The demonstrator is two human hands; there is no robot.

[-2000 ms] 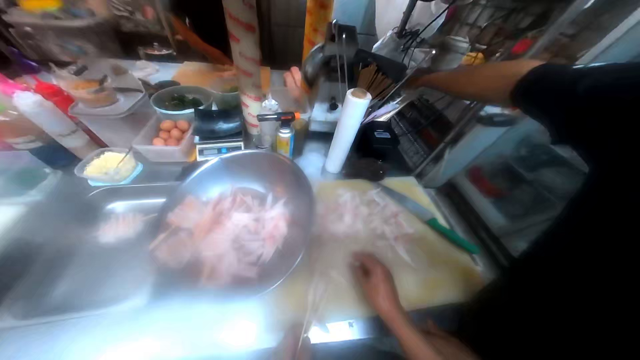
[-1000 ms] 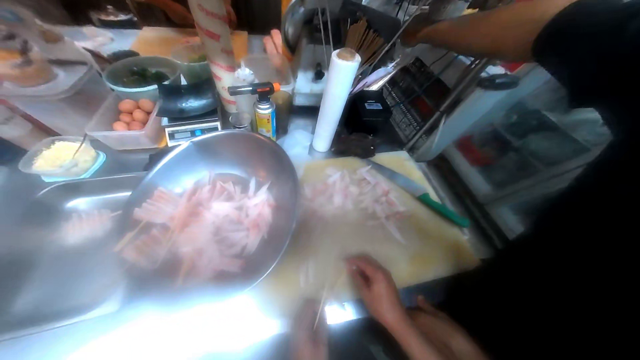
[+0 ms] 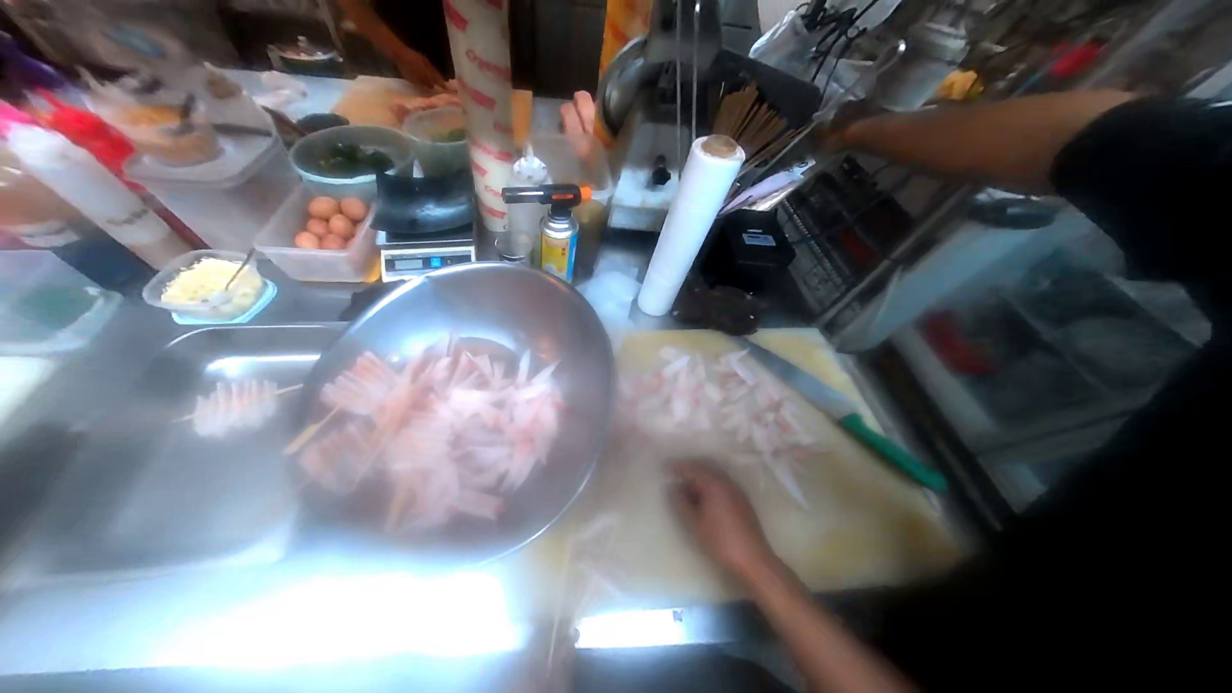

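My right hand (image 3: pixel 712 510) is over the yellowish cutting board (image 3: pixel 866 539), fingers curled; whether they hold anything is unclear. Blurred at the bottom edge, my left hand (image 3: pixel 551 664) is around a thin skewer (image 3: pixel 568 602), with pale strips near its upper end. Pale pinkish strips of raw meat or seafood (image 3: pixel 693 395) lie loose on the board, beside a green-handled knife (image 3: pixel 890 452). More strips (image 3: pixel 481 414) and some loaded skewers (image 3: pixel 356 385) are in the large steel bowl (image 3: pixel 577 337). One loaded skewer (image 3: pixel 236 406) rests in the metal tray (image 3: pixel 250 332) at left.
Behind the bowl stand a blowtorch (image 3: pixel 558 231), a digital scale (image 3: pixel 426 258), a tub of eggs (image 3: pixel 332 223), and a dish of pale shreds (image 3: pixel 210 287). A plastic-wrap roll (image 3: pixel 691 226) stands behind the board. Another person's arm (image 3: pixel 962 140) reaches in at right; other hands (image 3: pixel 577 120) are across the counter.
My right hand stays over the cutting board, and my left stays low by its near edge. The view has shifted between frames. The strips and the knife show no plain change.
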